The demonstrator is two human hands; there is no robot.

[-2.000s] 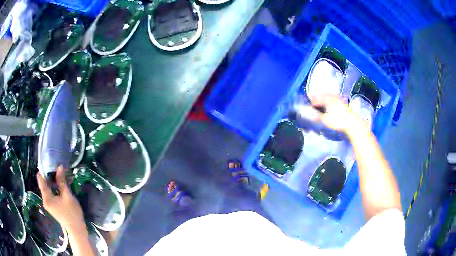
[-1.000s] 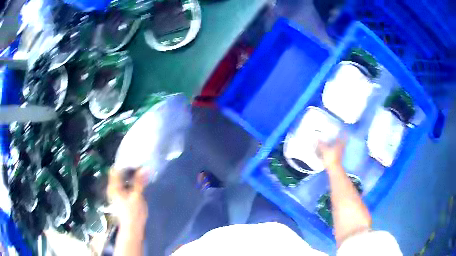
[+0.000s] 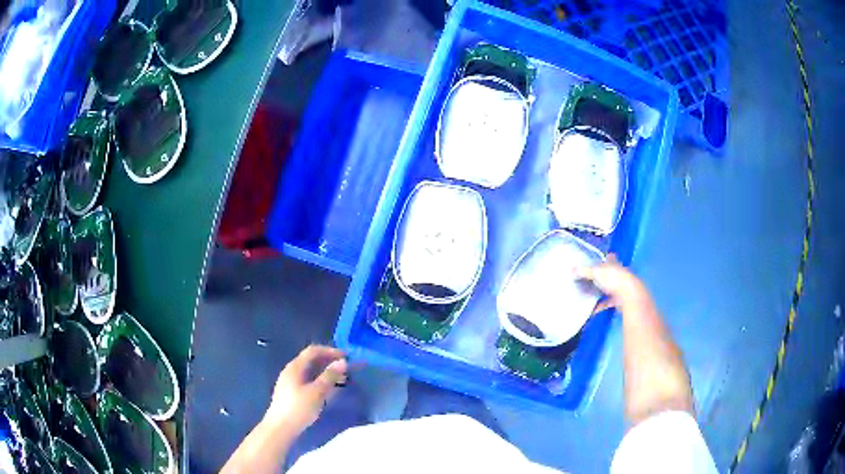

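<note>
A blue crate (image 3: 660, 139) stands in front of me. Several white-faced housings lie in it over green-edged, dark-centred ones. My right hand (image 3: 607, 282) is on the lower right white housing (image 3: 547, 289), its fingers over the right edge; the thumb side is partly hidden. Another white housing (image 3: 440, 239) lies at the lower left, and two more lie at the top of the crate. A pale sheet (image 3: 533, 218) shows between them. My left hand (image 3: 315, 381) is empty with fingers apart, near the crate's lower left corner.
A green bench (image 3: 199, 208) on the left bears overlapping green housings (image 3: 148, 125) and a blue bin (image 3: 46, 83). An empty blue crate (image 3: 343, 176) is left of the filled one, beside a red stool (image 3: 252, 176). A blue grid pallet (image 3: 667, 46) lies at the top right.
The view has swung right. The housing in my left hand is gone from it, and a fourth white one now lies at the crate's lower right. My right hand has moved there from the lower left one.
</note>
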